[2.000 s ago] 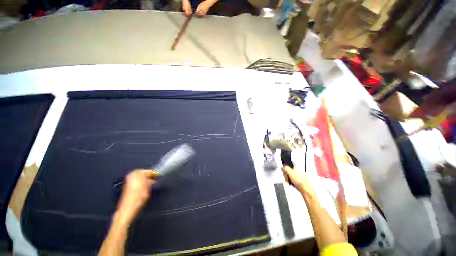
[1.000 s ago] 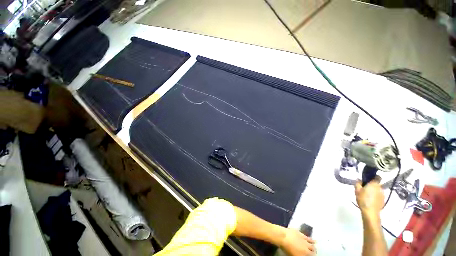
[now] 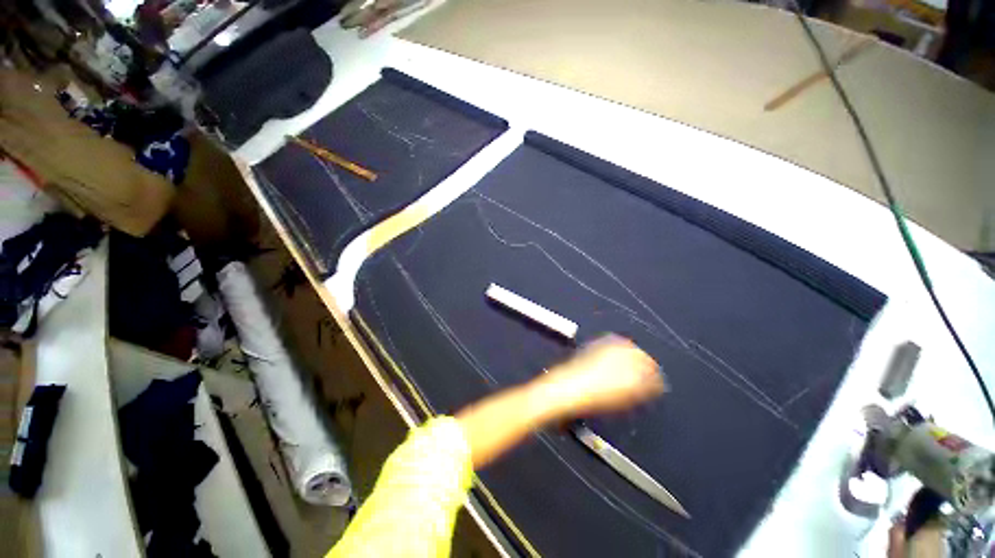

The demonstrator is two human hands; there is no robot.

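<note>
A dark fabric lay [image 3: 698, 273] with chalk lines covers the table in front of me. A light metal bar [image 3: 531, 311] lies flat on it. My left hand [image 3: 616, 376] is blurred just right of the bar, over the fabric; whether it holds something cannot be told. Shears [image 3: 633, 469] lie below it, blade showing, handles mostly hidden by my forearm. The electric cloth cutting machine [image 3: 944, 458] is at the lower right, cut off by the picture's edge. My right hand [image 3: 922, 540] is at its dark handle, only partly in view.
A second dark lay [image 3: 371, 207] with a wooden ruler [image 3: 333, 158] is to the left. A grey block [image 3: 900, 368] lies beside the machine. Beige fabric [image 3: 676, 65] with a brown strip [image 3: 813, 85] is on the far side. A cord [image 3: 889, 196] hangs at right. A white roll [image 3: 267, 371] lies below the table.
My left hand has moved from the near right edge onto the middle of the lay. The light bar now lies there. The view has shifted, so the machine sits nearer the right edge.
</note>
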